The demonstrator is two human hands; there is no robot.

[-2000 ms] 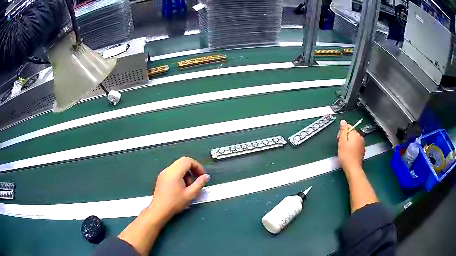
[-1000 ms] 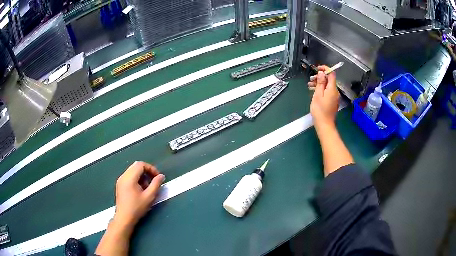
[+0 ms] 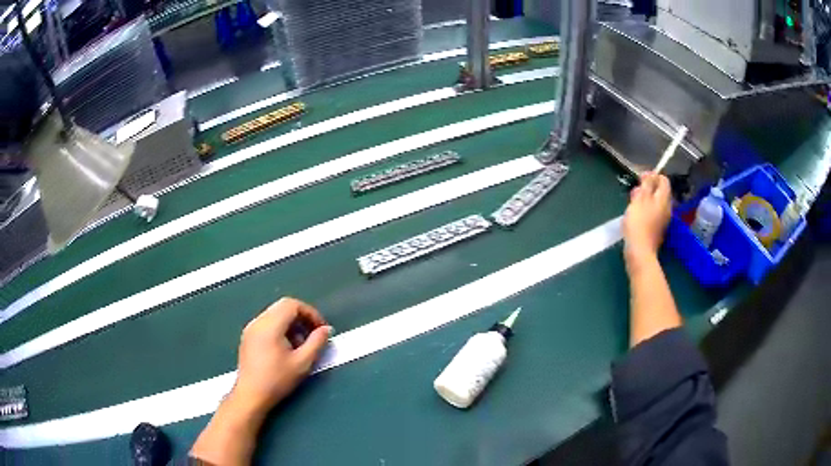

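Observation:
My right hand (image 3: 648,218) holds a thin white stick (image 3: 671,151) upright in its fingers, near the steel machine frame. My left hand (image 3: 281,350) rests over the front white line with curled fingers; whether anything is between them cannot be told. A white glue bottle (image 3: 471,368) with black collar and pale nozzle lies on its side between my hands. A component strip (image 3: 425,245) with a row of round parts lies beyond it. A second strip (image 3: 532,195) lies angled at its right end. A third strip (image 3: 405,172) lies further back.
Blue parts bins (image 3: 706,258) at right hold a white bottle (image 3: 709,217) and yellow tape roll (image 3: 758,221). A metal post (image 3: 573,82) stands on the green bench. A black lump (image 3: 149,445) lies front left. An extraction hood (image 3: 87,180) hangs at left. Yellow strips (image 3: 264,122) lie at the back.
The view has shifted. The right hand has turned the white stick more upright. The third strip, further back, has moved leftward from beside the metal post. The bottle still lies on the bench.

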